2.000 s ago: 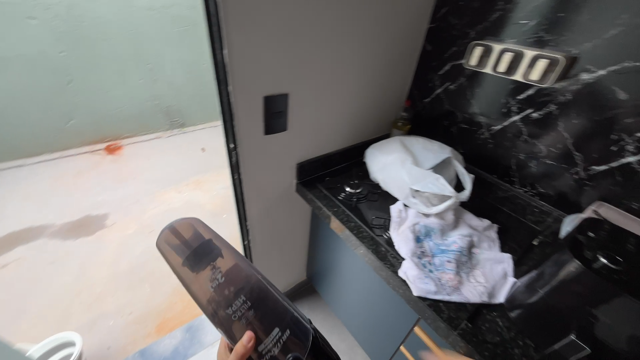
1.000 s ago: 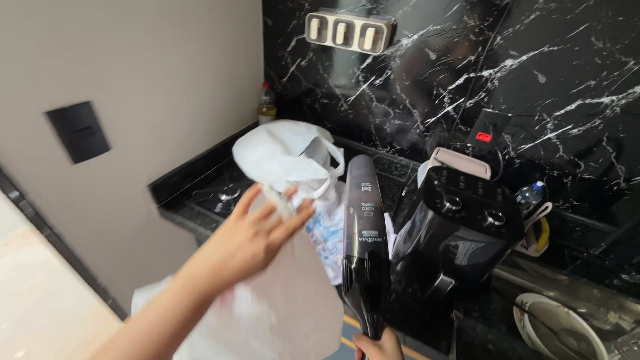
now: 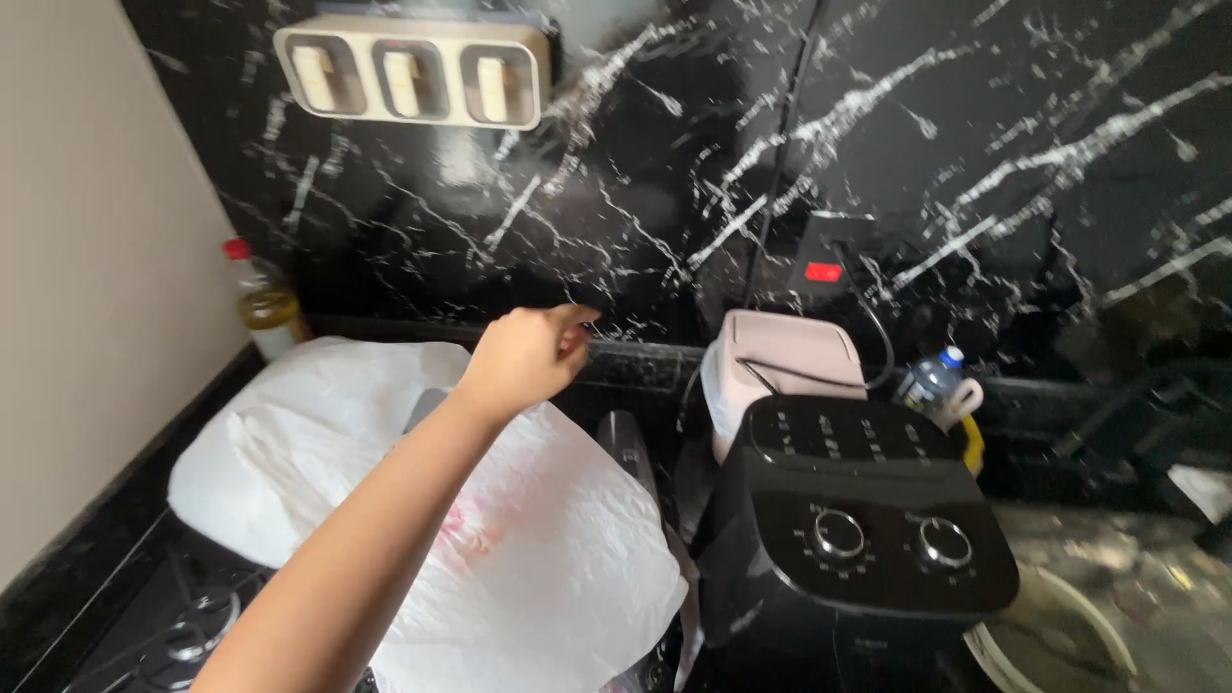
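Observation:
My left hand (image 3: 532, 354) reaches in from the lower left, above the far edge of a white plastic bag (image 3: 568, 577). Its fingers are bent and a little apart, and nothing shows in them. The bag is spread over the stove, with another white plastic bag (image 3: 241, 481) bunched at its left. A handheld vacuum cleaner (image 3: 626, 443) shows its dark clear end between the bag and the black air fryer (image 3: 876, 500); the rest of it is hidden. My right hand is out of view.
A pink lidded bin (image 3: 794, 351) stands behind the air fryer, with a power cord over it. A bottle with a red cap (image 3: 269, 308) stands in the left corner. To the right are a blue-capped bottle (image 3: 929, 380) and a round bowl (image 3: 1049, 635). A three-part holder (image 3: 414, 72) hangs on the marbled wall.
My left hand has let go of the white bag, which now lies over the stove. The vacuum cleaner, held up in my right hand before, is now low beside the bag. The right hand has left the view.

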